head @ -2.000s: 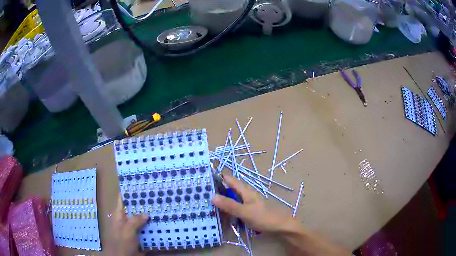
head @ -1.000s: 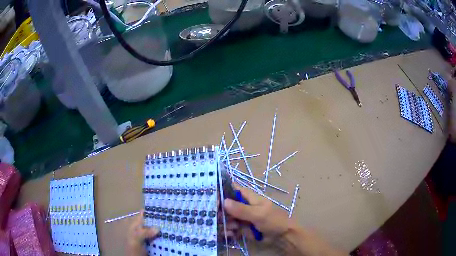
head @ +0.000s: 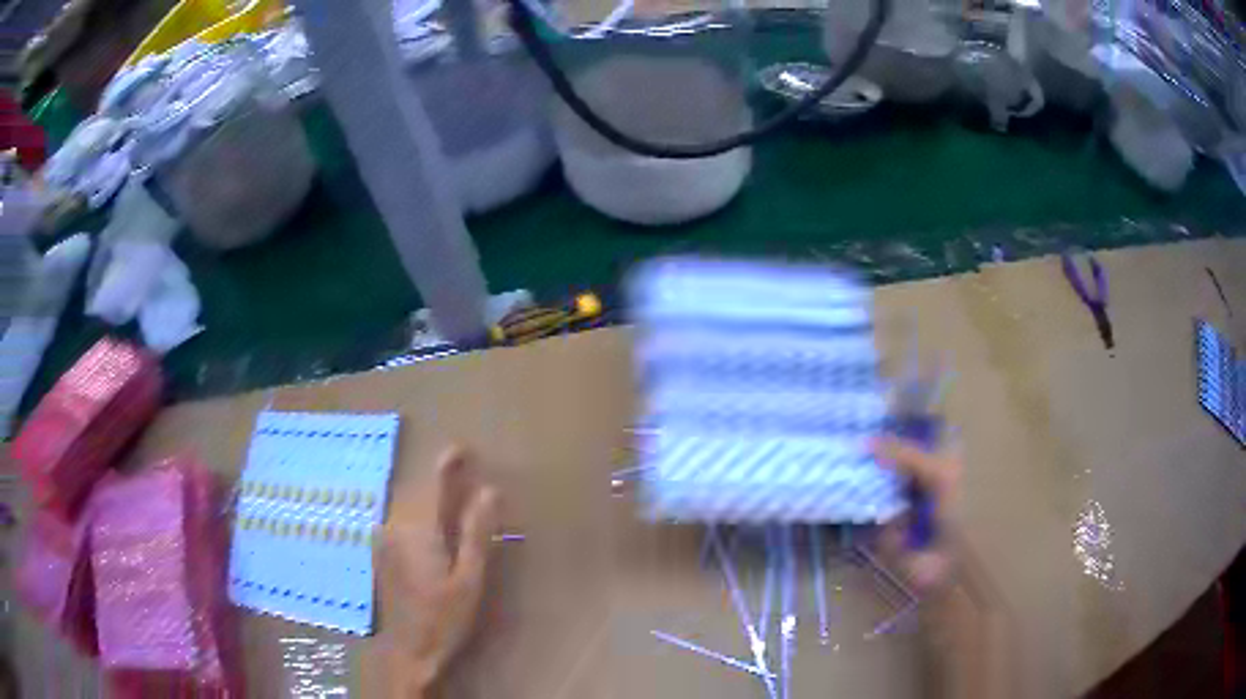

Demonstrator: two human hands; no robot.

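Note:
The circuit board panel point(head: 765, 389) is blurred and raised over the pile of pale edge strips point(head: 772, 601). My right hand point(head: 929, 505) holds the panel by its right edge, together with blue-handled cutters point(head: 918, 478), which are also blurred. My left hand point(head: 444, 567) is off the panel, fingers apart and empty, just right of a second panel point(head: 314, 519) that lies flat with yellowish component rows.
Pink bubble-wrapped bundles point(head: 150, 560) lie at far left. A yellow-black screwdriver point(head: 549, 317) lies by the grey post point(head: 403, 178). Purple-handled pliers point(head: 1090, 294) and another panel point(head: 1220, 382) lie at right. A black cable point(head: 656, 144) hangs over the green surface point(head: 533, 260).
My left hand has let go of the panel and moved left toward the flat panel. My right hand has carried the panel up and right over the strips. The view has shifted left.

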